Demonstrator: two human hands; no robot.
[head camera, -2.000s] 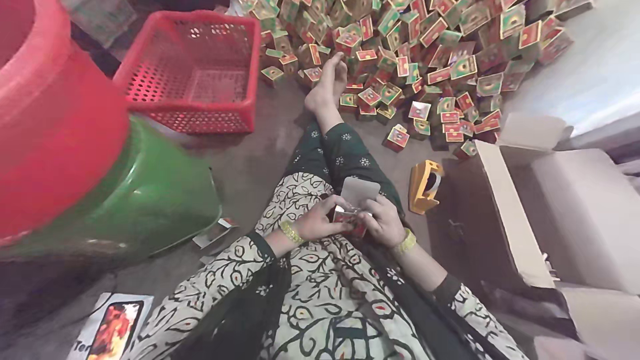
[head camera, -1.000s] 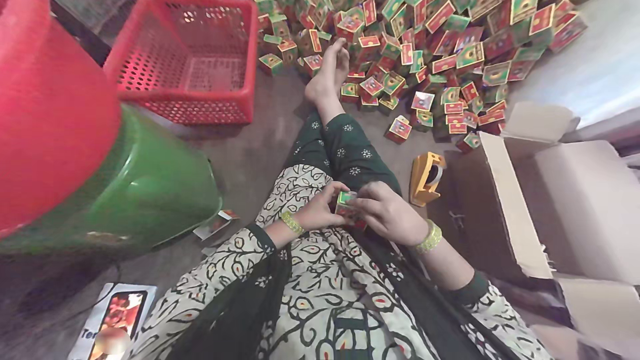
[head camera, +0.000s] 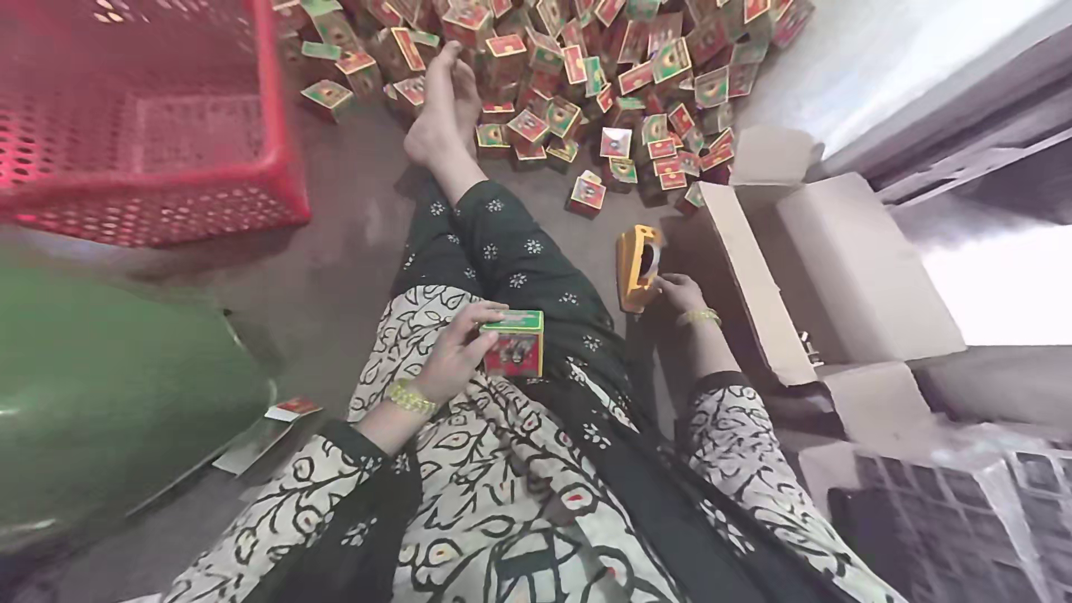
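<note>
A small red and green printed cardboard box rests on my lap, its green end toward my feet. My left hand grips the box by its left side, thumb and fingers against it. Away to the right, my right hand is at the near right edge of a yellow tape dispenser that stands on the floor beside my leg. The fingertips reach the dispenser's roll side; whether they pinch the tape cannot be told.
Many similar small boxes lie heaped on the floor beyond my feet. A red plastic basket is at the upper left, above a green container. An open cardboard carton stands at the right. A flattened box lies beside the green container.
My right hand has left the box and moved right to the tape dispenser. My left hand still holds the box, now closed at its top. The view has shifted.
</note>
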